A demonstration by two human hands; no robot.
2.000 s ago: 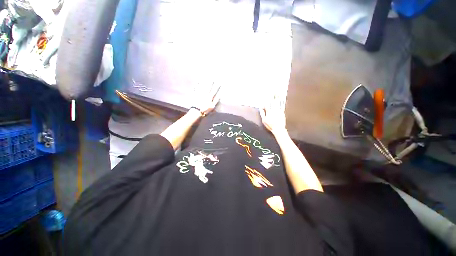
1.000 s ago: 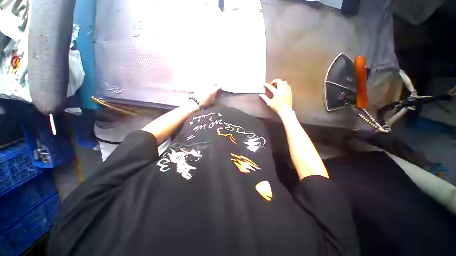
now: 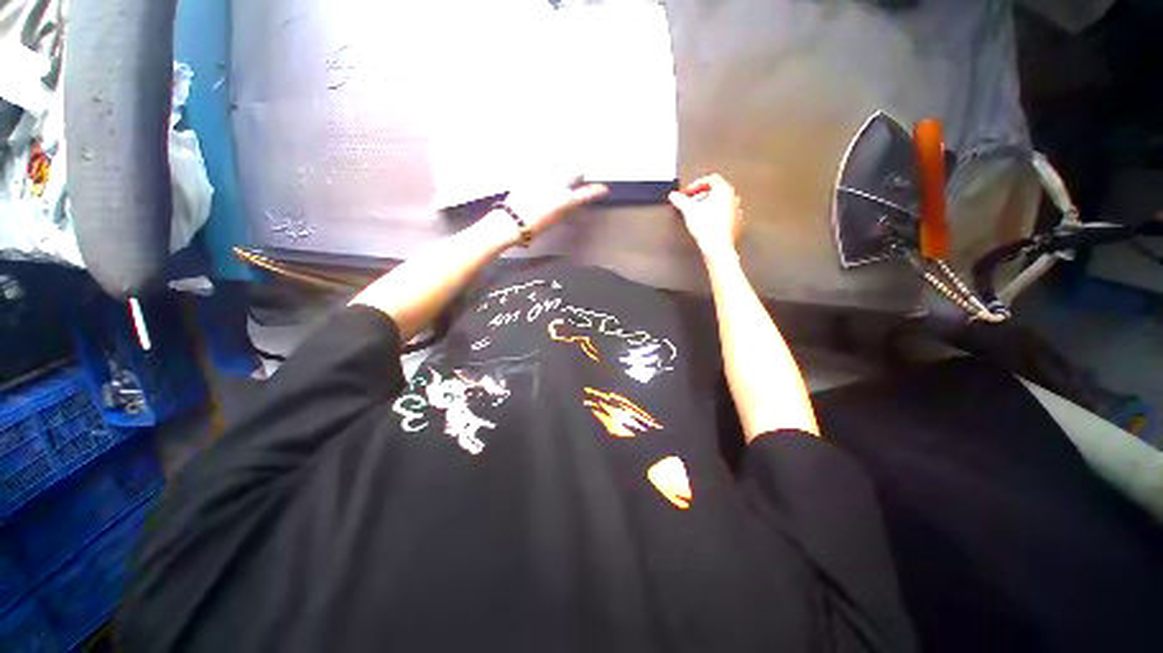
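Note:
A pale garment panel (image 3: 580,102) lies flat on the grey ironing table, very bright and partly washed out. A narrow dark folded edge (image 3: 638,193) runs along its near side. My left hand (image 3: 551,217) lies at this near edge, fingers stretched to the right over the dark strip. My right hand (image 3: 709,208) holds the right end of the dark strip between thumb and fingertips at the panel's near right corner. The steam iron (image 3: 893,191), with dark sole, pale rim and orange handle, rests at the right, touched by neither hand.
The iron's braided hose (image 3: 959,291) runs off to the right. A grey padded pressing arm (image 3: 121,153) stands at the left beside a blue-green support (image 3: 208,140). Blue crates (image 3: 64,440) are at the lower left. The grey table (image 3: 791,140) extends right of the panel.
The panel's near edge has moved away from my body and now shows a dark folded strip. My left hand has moved right along it; my right hand now pinches its right end.

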